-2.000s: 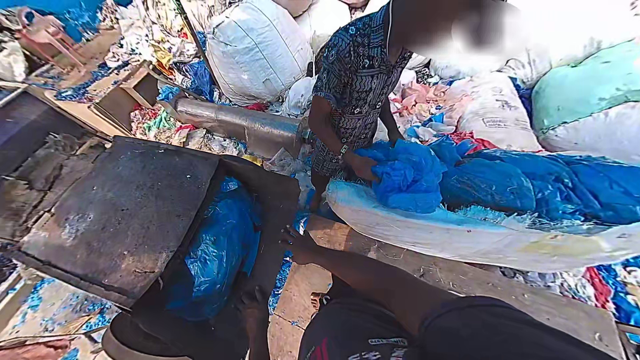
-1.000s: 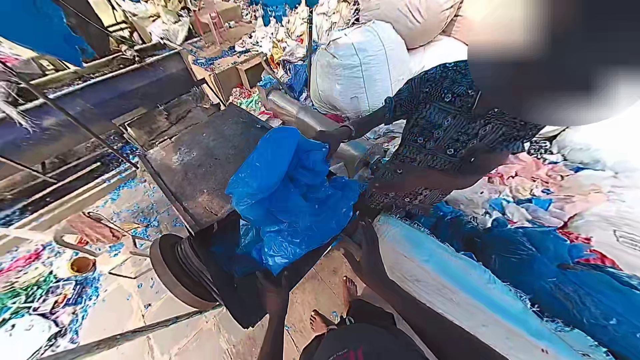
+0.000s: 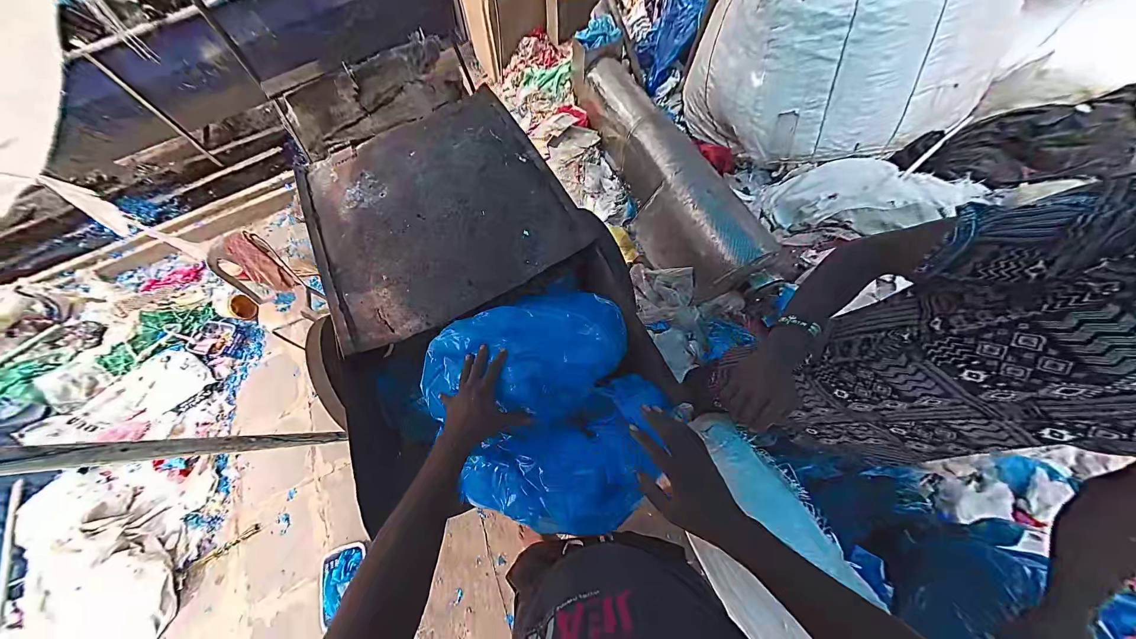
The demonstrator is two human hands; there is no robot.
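Crumpled blue plastic film lies in the mouth of a dark metal machine hopper, bulging over its near edge toward my body. My left hand rests on the left side of the film with fingers spread. At the film's right side is my right hand, fingers apart, its fingertips touching or just beside the plastic; which one I cannot tell. Neither hand is closed on anything. More blue film sits deeper under the hopper's cover, partly hidden.
A co-worker in a patterned garment leans in from the right, one hand near the hopper's rim. A long white sack with blue film lies right of me. Behind are a metal cylinder and a large white bale. Plastic scraps cover the left floor.
The raised bundle of blue film now sits lower, in the hopper mouth. My left hand has come onto it. The co-worker's arm has drawn back from the film. The view has shifted.
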